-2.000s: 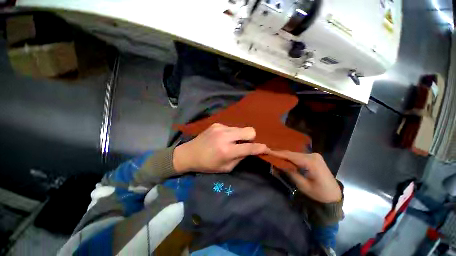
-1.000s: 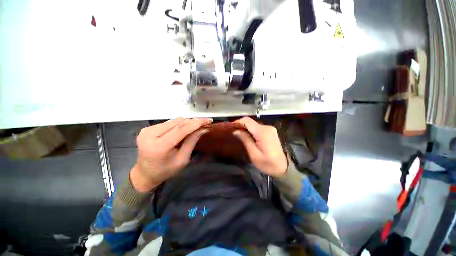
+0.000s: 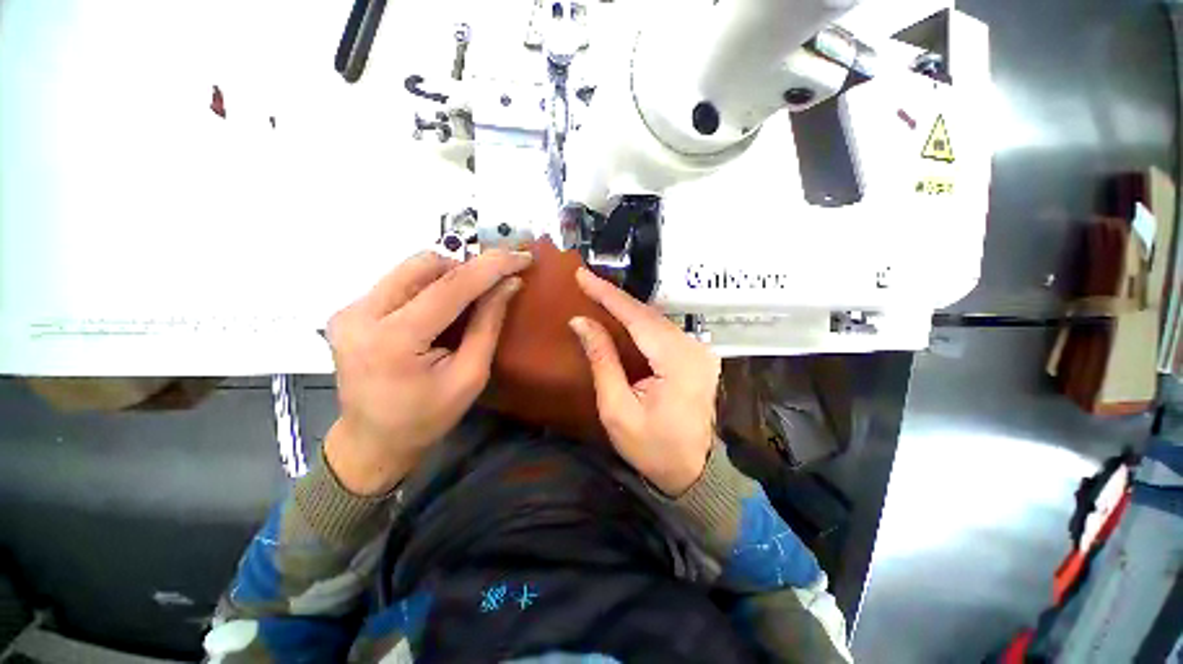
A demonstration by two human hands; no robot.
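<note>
A rust-brown leather panel (image 3: 551, 350) lies between my hands, its narrow far end at the foot area of the white sewing machine (image 3: 740, 234). My left hand (image 3: 422, 350) pinches its left edge near that end between thumb and fingers. My right hand (image 3: 655, 383) rests on its right side, with index finger and thumb apart on the leather. The panel's near part hangs over the table edge towards my lap. Whether the tip is under the foot cannot be told.
The white table (image 3: 156, 195) bears a slim black bar (image 3: 359, 36) and a small red scrap (image 3: 218, 101). A banded bundle of leather panels (image 3: 1103, 311) lies at the right. A cardboard box (image 3: 117, 393) is below the table at the left.
Both hands have moved from over my lap up to the machine, bringing the leather with them. The leather is now spread flatter, with its narrow end at the foot area.
</note>
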